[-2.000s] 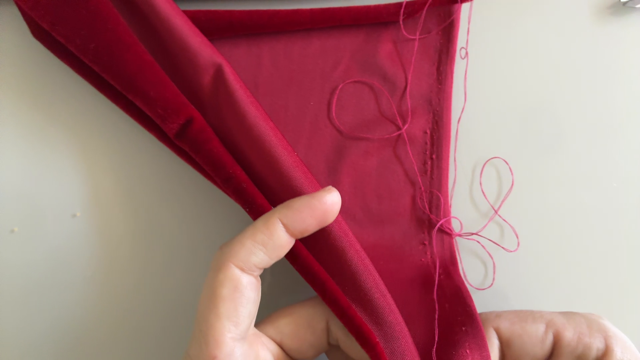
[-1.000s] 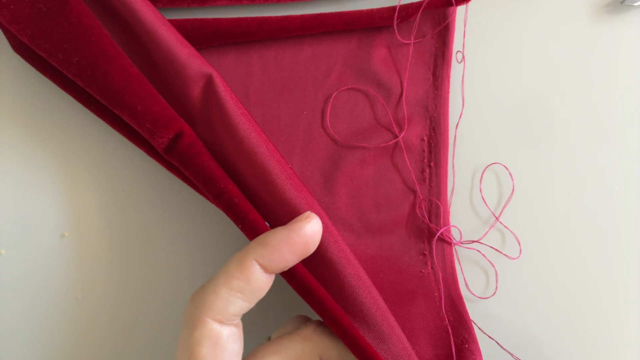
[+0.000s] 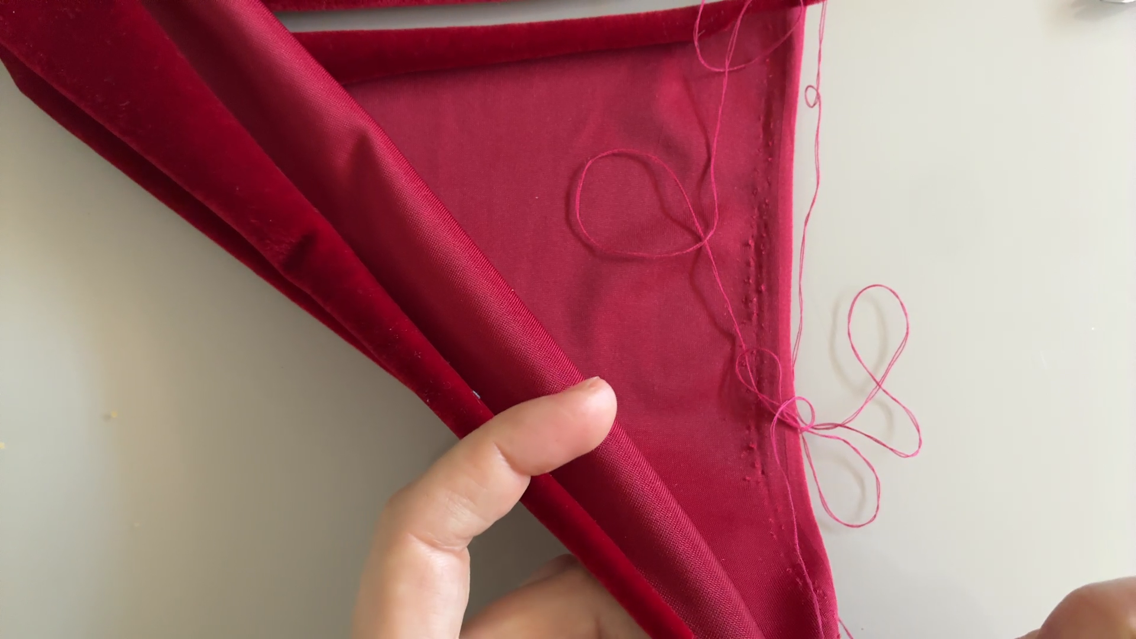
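Note:
Dark red velvet fabric lies with its smooth reverse side up and its left part folded over in a long diagonal roll. My left hand grips this roll near the bottom, one finger over it and others beneath. Pink thread trails in loops down the right edge, beside a line of small stitches or holes. At the bottom right corner only a bit of my right hand shows, off the fabric; its fingers and anything in them are out of frame.
A pale grey tabletop lies under the fabric. Another strip of red velvet crosses the top edge. A small metallic object is cut off at the top right corner. Tiny yellowish specks dot the table at the left.
My right hand was at the fabric's lower right edge two seconds ago, was out of view one second ago, and now shows farther right. My left hand keeps its grip on the fold.

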